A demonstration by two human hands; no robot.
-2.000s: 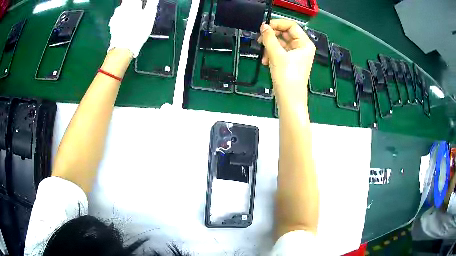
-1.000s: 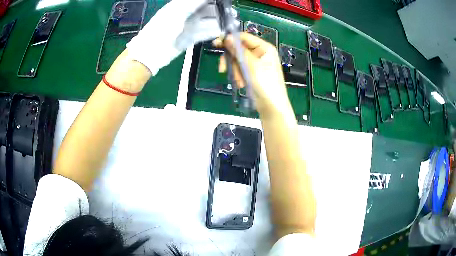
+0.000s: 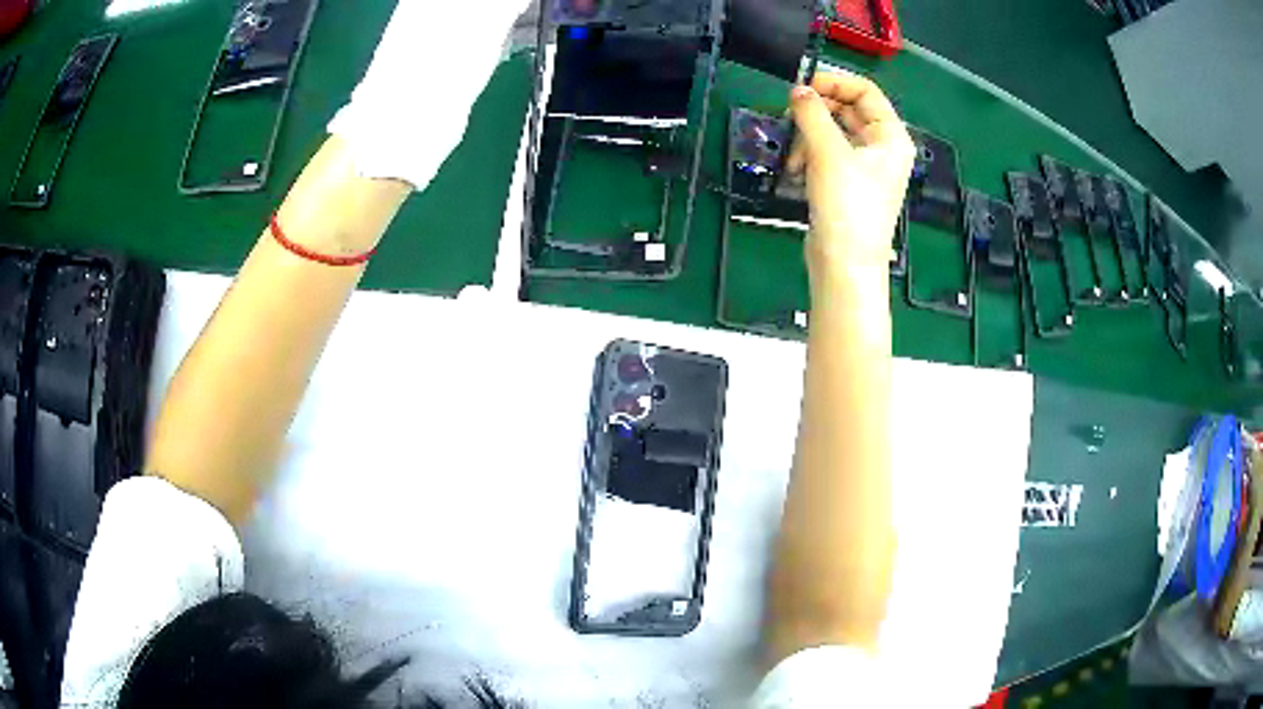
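Note:
My left hand [image 3: 436, 90], in a white glove, reaches to the top edge, which cuts off its fingers; its hold cannot be told. Beside it a black phone frame [image 3: 675, 208] with a dark upper section and a white label looks larger than those on the belt. My bare right hand [image 3: 856, 166] pinches the edge of another dark frame [image 3: 766, 39], cut off by the top edge. A phone frame with shiny film [image 3: 682, 402] lies upright on the white sheet [image 3: 416, 457], touched by neither hand.
More frames [image 3: 935, 222] lie in a row on the green belt [image 3: 374, 249]. A white strip [image 3: 513, 229] crosses it. Black trays [image 3: 69, 388] stand at the left edge, a red tray [image 3: 866, 21] at the far side. A blue roll [image 3: 1219, 506] and label pieces [image 3: 1050, 503] are at the right.
The frames on the belt have shifted left. My hands, close together around a blurred frame a second ago, are apart again, the right one further right. The frame on the sheet stays in place.

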